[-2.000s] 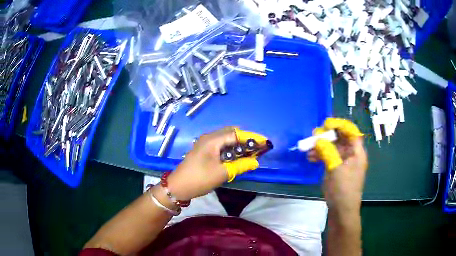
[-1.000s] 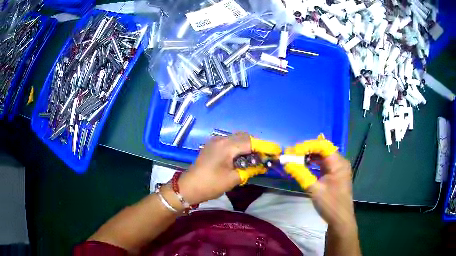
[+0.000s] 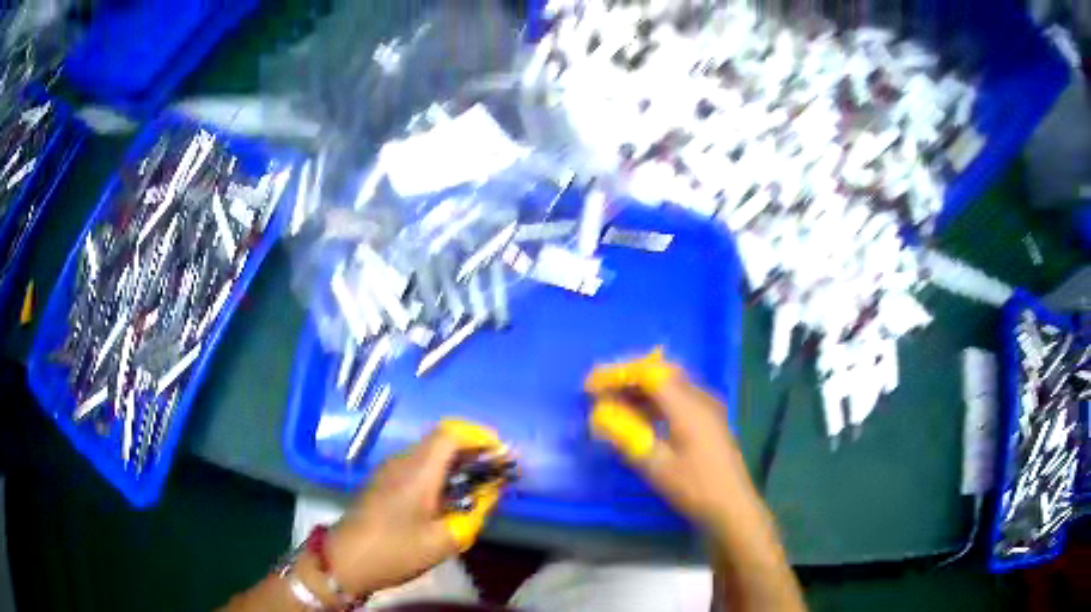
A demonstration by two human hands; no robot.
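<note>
The picture is blurred. My left hand point(image 3: 413, 508), with yellow finger cots, is closed around a bunch of filled tubes point(image 3: 476, 478) with dark ends, over the front edge of the blue work tray point(image 3: 550, 359). My right hand point(image 3: 682, 448), also with yellow cots, is over the tray's front right part. Its fingers are slightly apart and I see nothing between them. Plain metal tubes point(image 3: 371, 421) lie in the tray's left part, some under a clear plastic bag point(image 3: 323, 227) with a white label point(image 3: 449, 152). A white cylinder point(image 3: 568, 270) lies near the bag's mouth.
A large heap of white cylinders point(image 3: 766, 155) lies behind and right of the tray, before a blue bin point(image 3: 1017, 96). A finished-parts tray point(image 3: 150, 472) is at left, another filled tray point(image 3: 1035, 478) at far right. A white stick-like object point(image 3: 979, 418) lies on the green bench.
The white cylinder that my right hand held at my left hand's bunch is no longer seen in it. My hands have moved apart. The view has shifted, showing more of the right side.
</note>
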